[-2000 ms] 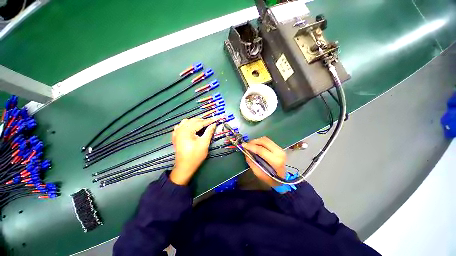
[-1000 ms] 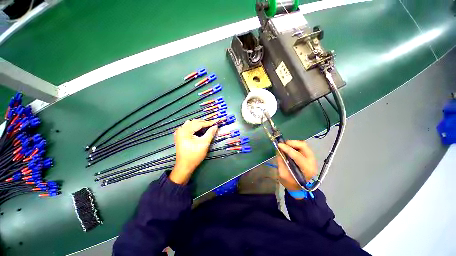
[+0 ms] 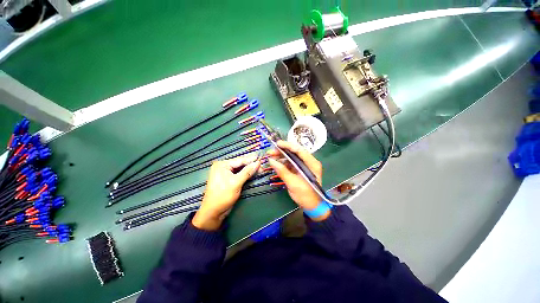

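Several black cables (image 3: 172, 152) with blue connectors (image 3: 241, 97) and short red sections lie in a row on the green bench. My left hand (image 3: 228, 186) has its thumb and forefinger pinched at the connector end of one cable; exactly what it pinches is partly hidden. My right hand (image 3: 299, 177) holds the soldering iron (image 3: 303, 168) by its dark handle, its tip end pointing up and left over the connectors. The fingertips of both hands nearly meet at the cable end. A blue band (image 3: 318, 210) is on my right wrist.
A white cup (image 3: 308, 134) with silvery bits stands beside the yellow sponge (image 3: 303, 105) and iron stand (image 3: 291, 74). The dark feeder box (image 3: 349, 94) carries a green-rimmed reel (image 3: 327, 25). A cable pile (image 3: 32, 189) lies far left, near a block of small black parts (image 3: 105, 257).
My right hand has moved left with the iron, away from the white cup and back beside my left hand. My left hand has shifted slightly.
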